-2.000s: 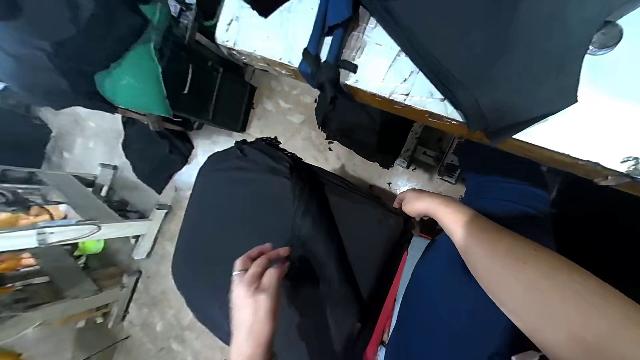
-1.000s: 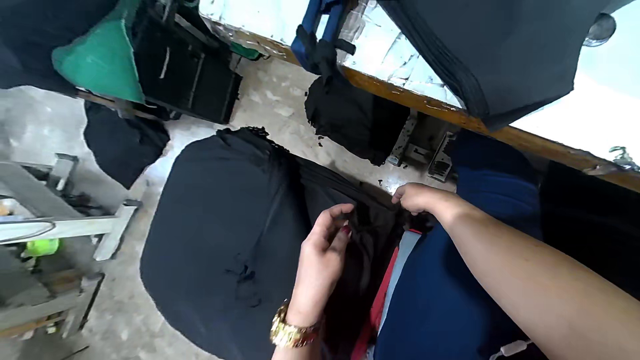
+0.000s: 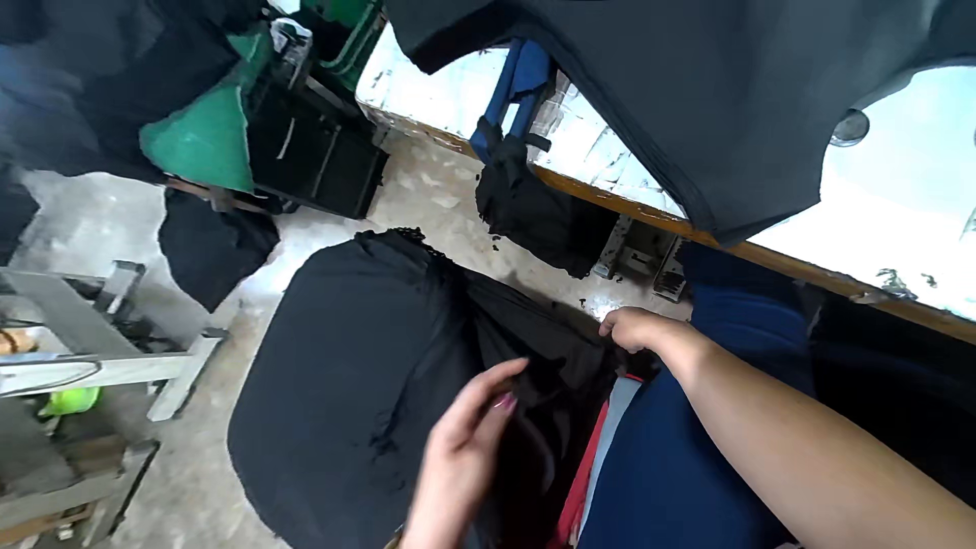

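Black fabric [image 3: 343,381] is draped in a broad, rounded shape over the middle of the view, with bunched folds on its right side. Over those folds, my left hand [image 3: 476,427] is raised with thumb and forefinger apart and nothing seen between them. My right hand [image 3: 629,329] grips the upper right edge of the black fabric, its fingers partly hidden by the cloth. Red cloth [image 3: 583,480] and a grey strip [image 3: 614,427] lie just below it, beside dark blue cloth [image 3: 671,457].
A worktable [image 3: 610,164] with a worn white top bears a stack of dark cut fabric [image 3: 732,99]. Blue straps [image 3: 507,91] and black cloth [image 3: 534,217] hang off its edge. A grey metal frame [image 3: 99,366] stands at left, near a black cabinet [image 3: 320,160] and green cloth [image 3: 202,141].
My left hand has moved from low on the black fabric to the bunched folds at its right. My right hand keeps its hold on the edge.
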